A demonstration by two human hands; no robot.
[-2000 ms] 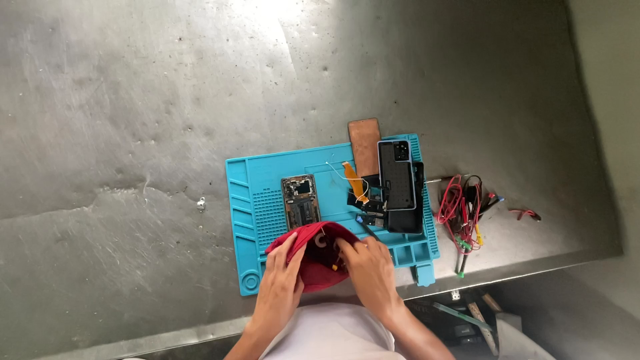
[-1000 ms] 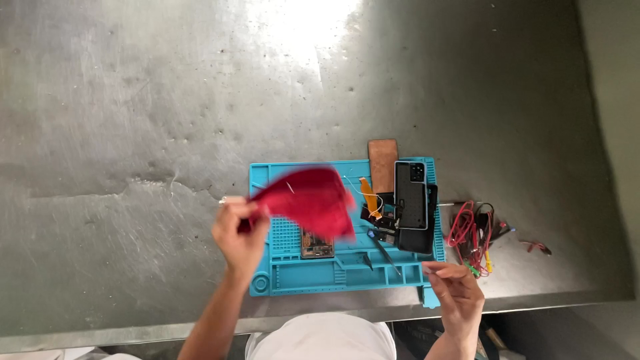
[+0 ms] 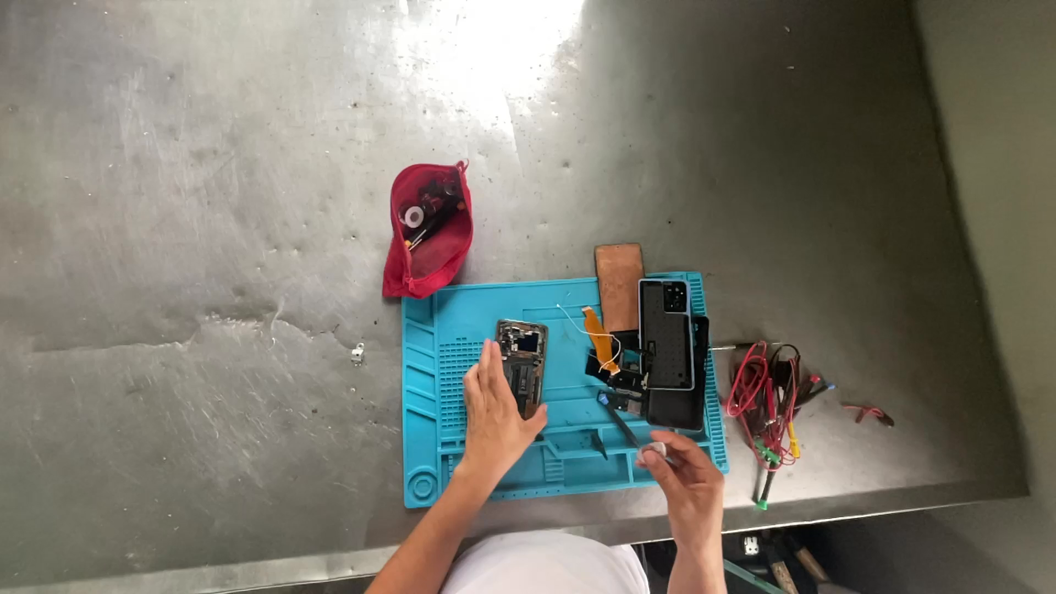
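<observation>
My left hand (image 3: 495, 408) rests with fingers spread at the near left side of an opened phone (image 3: 525, 351), whose inner parts show. The phone lies on a blue silicone repair mat (image 3: 495, 301). Between the fingertips of my right hand (image 3: 689, 474) is a small whitish round object (image 3: 651, 452), too small to name. Just beyond that hand lies a thin tool with a blue end (image 3: 606, 399). A red zip pouch (image 3: 437, 268) lies open past the mat's far left corner, with a white ring and small tools inside.
On the mat's right side are a phone back cover (image 3: 667, 351), an orange flex cable (image 3: 597, 334) and dark phone parts. A brown flat block (image 3: 619, 276) overlaps the far edge. Tangled red and black leads (image 3: 771, 404) lie right of the mat. The metal table's front edge (image 3: 792, 521) is near me.
The red pouch, in my left hand a second ago, now lies on the table beyond the mat. My left hand has come to the opened phone. My right hand has moved over the mat's near right part.
</observation>
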